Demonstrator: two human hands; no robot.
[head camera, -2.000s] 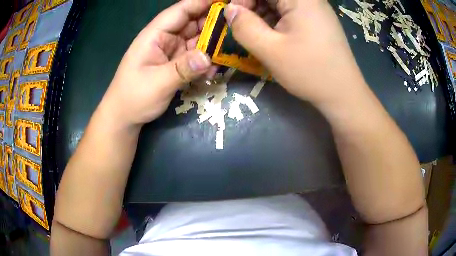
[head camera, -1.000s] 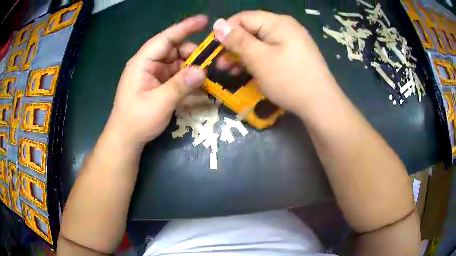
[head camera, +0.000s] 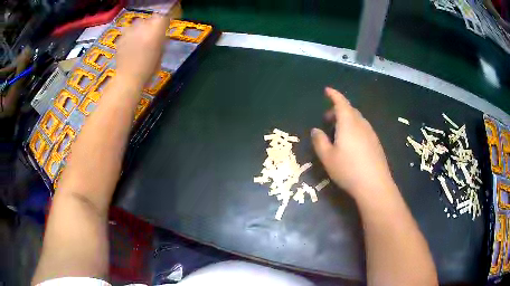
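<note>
My left hand (head camera: 142, 44) is over the far end of the left parts tray (head camera: 182, 56), blurred; its fingers and anything in them cannot be made out. Rows of yellow-orange housings (head camera: 190, 32) lie on that tray, one just right of my left hand. My right hand (head camera: 346, 145) is above the dark bench, thumb and index finger apart, with nothing seen in it. The near pile of cream strips (head camera: 281, 165) lies on the bench just left of my right hand.
A wider pile of cream strips with black pieces (head camera: 447, 162) lies to the right. Beyond it is the right parts tray (head camera: 502, 195) with yellow housings. A pale metal rail (head camera: 302, 49) with an upright post (head camera: 372, 33) borders the bench's far side, with a green surface beyond.
The view has turned left. My hands have moved apart, and the housing they held between them is no longer seen there. My left hand has gone to the left tray; my right hand has opened.
</note>
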